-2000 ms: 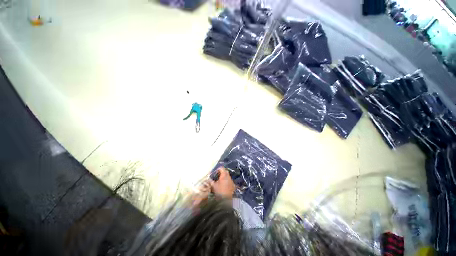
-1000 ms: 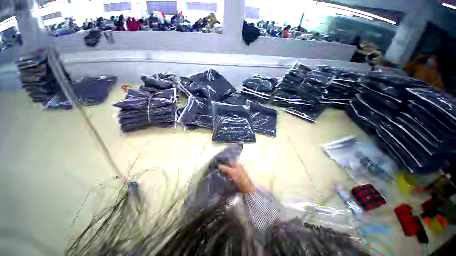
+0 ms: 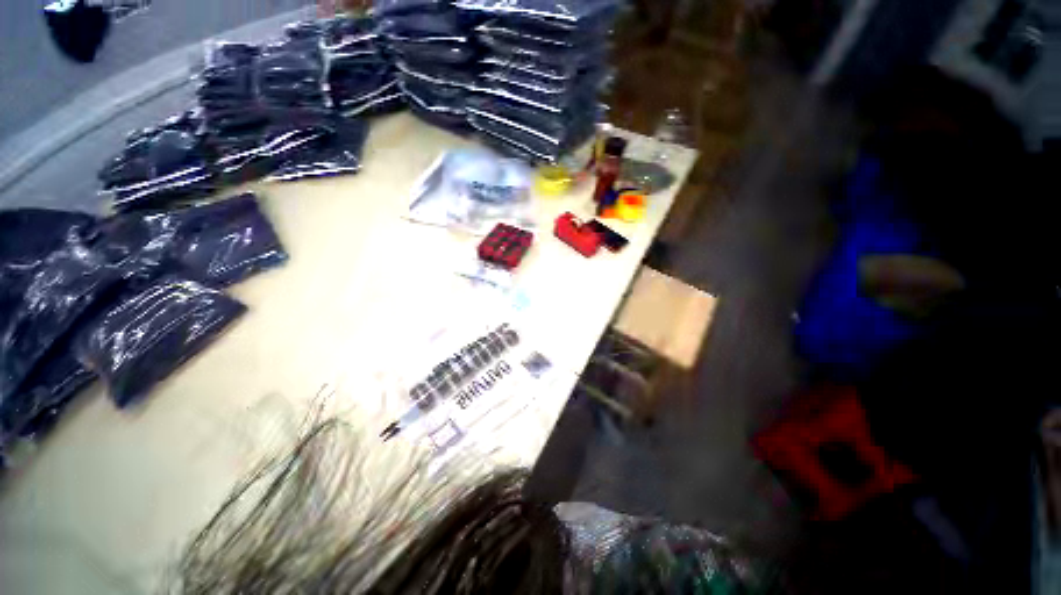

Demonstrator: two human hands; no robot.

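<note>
Neither of my hands shows; a patterned sleeve (image 3: 652, 546) is at the bottom edge, partly behind my hair. Nearest in front of me, clear empty garment bags (image 3: 471, 389) with bold black lettering lie flat at the table's right edge. A thin dark stick, maybe a marker pen (image 3: 407, 423), lies on them. A bagged pair of dark trousers (image 3: 163, 331) lies at the left, against other shiny bagged trousers (image 3: 58, 285).
Tall stacks of bagged trousers (image 3: 535, 76) stand along the far side. A crumpled white plastic bag (image 3: 479, 192), a red-and-black checked item (image 3: 505, 245) and red and yellow items (image 3: 582, 235) lie on the cream table (image 3: 308, 256). A carton (image 3: 666, 316) stands beyond its edge.
The view has swung to the right. The bagged trousers and the hand that held them have left the picture, and so has the hose. The lettered bags now show fully.
</note>
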